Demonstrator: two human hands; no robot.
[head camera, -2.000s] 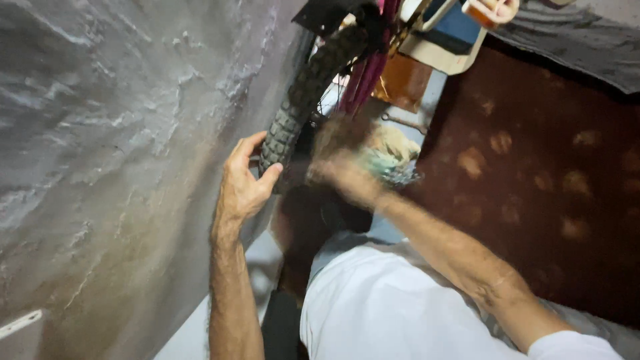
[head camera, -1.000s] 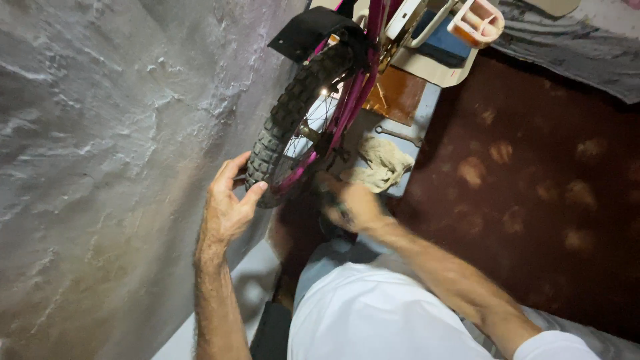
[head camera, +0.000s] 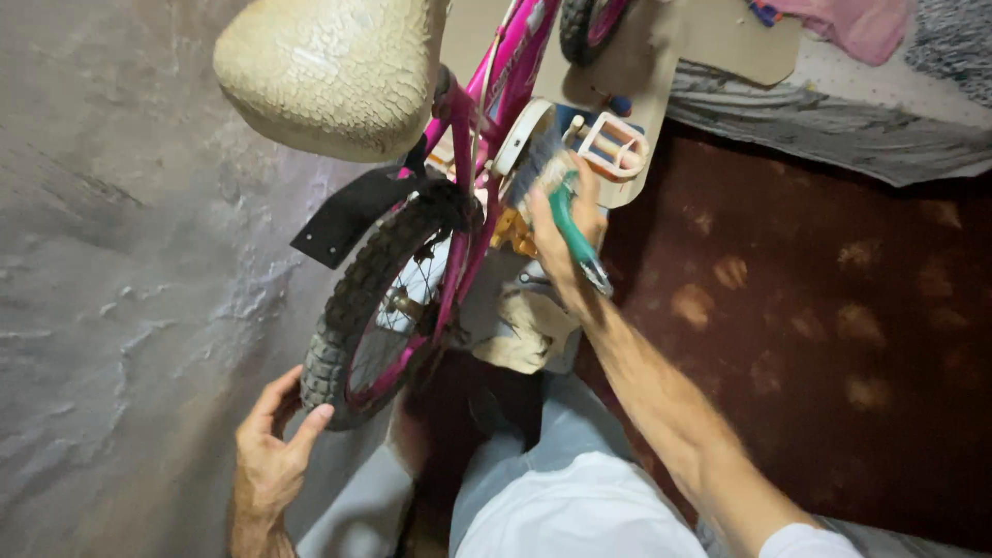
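Note:
A pink bicycle stands along the wall, its cracked cream saddle (head camera: 333, 74) at the upper left. My left hand (head camera: 271, 449) grips the lower edge of the knobby rear tire (head camera: 333, 341), thumb on one side and fingers on the other. In my right hand (head camera: 577, 225) is a brush with a green handle (head camera: 572, 225); its blurred bristles are at the white chain guard (head camera: 525, 138), just left of a white pedal with an orange edge (head camera: 614, 147). A black mudguard (head camera: 353, 217) sits above the tire. Whether the bristles touch the guard cannot be told.
A rough grey wall (head camera: 155, 310) runs close on the left. Below the bicycle lie a cream cloth (head camera: 531, 329), a metal wrench (head camera: 535, 279) and an orange object (head camera: 513, 231). To the right are a dark red patterned floor covering (head camera: 775, 325) and a covered bed or couch (head camera: 821, 116).
My right hand has moved up and forward from beside the lower rear wheel to the chain guard. My left hand stays on the tire. The view has shifted, bringing the saddle in.

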